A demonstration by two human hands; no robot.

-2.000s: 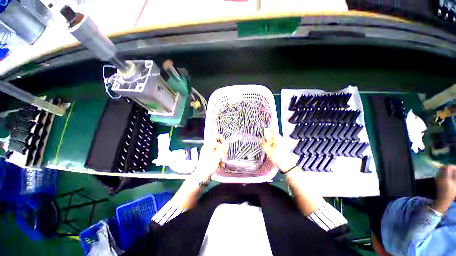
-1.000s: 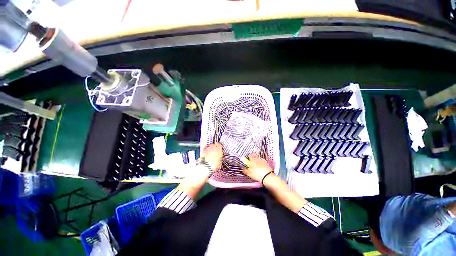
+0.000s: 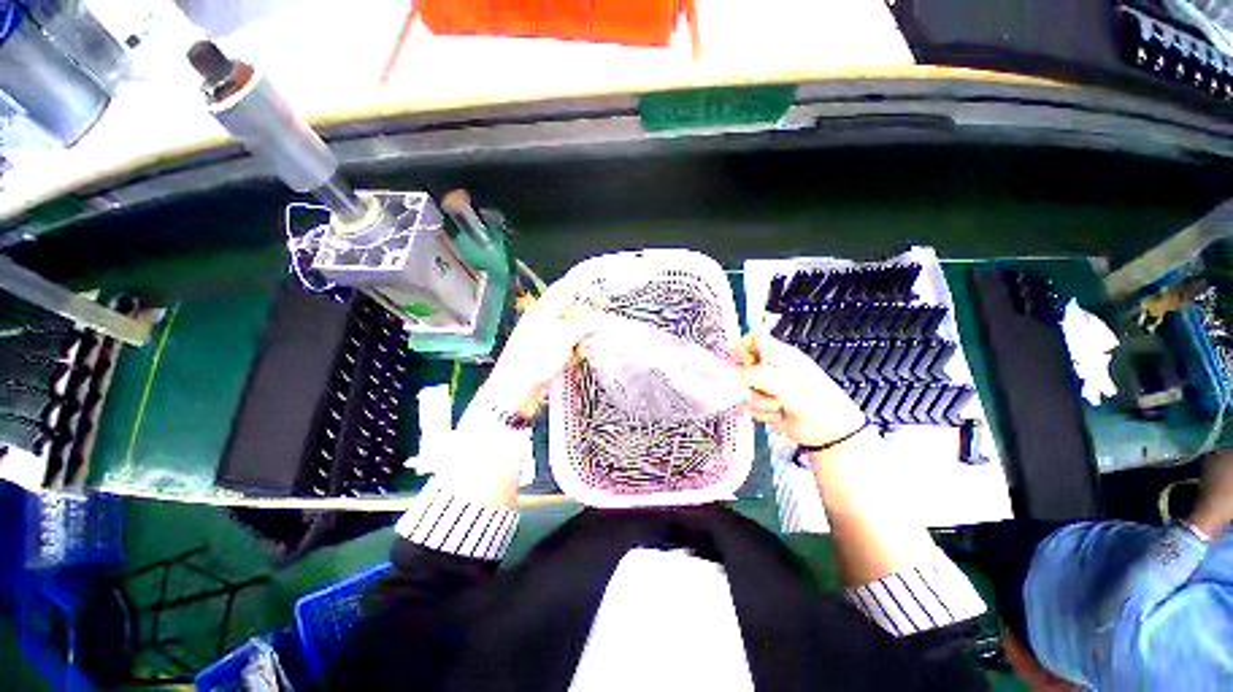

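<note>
The pink basket [image 3: 573,466] stands in front of me, with loose metal pins [image 3: 636,433] spread inside. A clear plastic bag [image 3: 663,365] is stretched between my hands above the pins; it looks flat, with few or no pins in it. My left hand [image 3: 552,331] holds its left end over the basket's left rim. My right hand [image 3: 788,389] holds its right end at the right rim. Both hands are bare.
The pneumatic press [image 3: 413,277] and black tray [image 3: 304,392] are left. Black plastic parts [image 3: 865,325] stand in rows on a white sheet [image 3: 933,493] at right. A person's blue sleeve [image 3: 1116,595] is at lower right. An orange-red bin [image 3: 548,16] is on the upper shelf.
The bag was full of pins, then lay on the pins in the basket; now it is lifted and stretched flat. My hands have moved up and apart. The orange-red bin has come into view.
</note>
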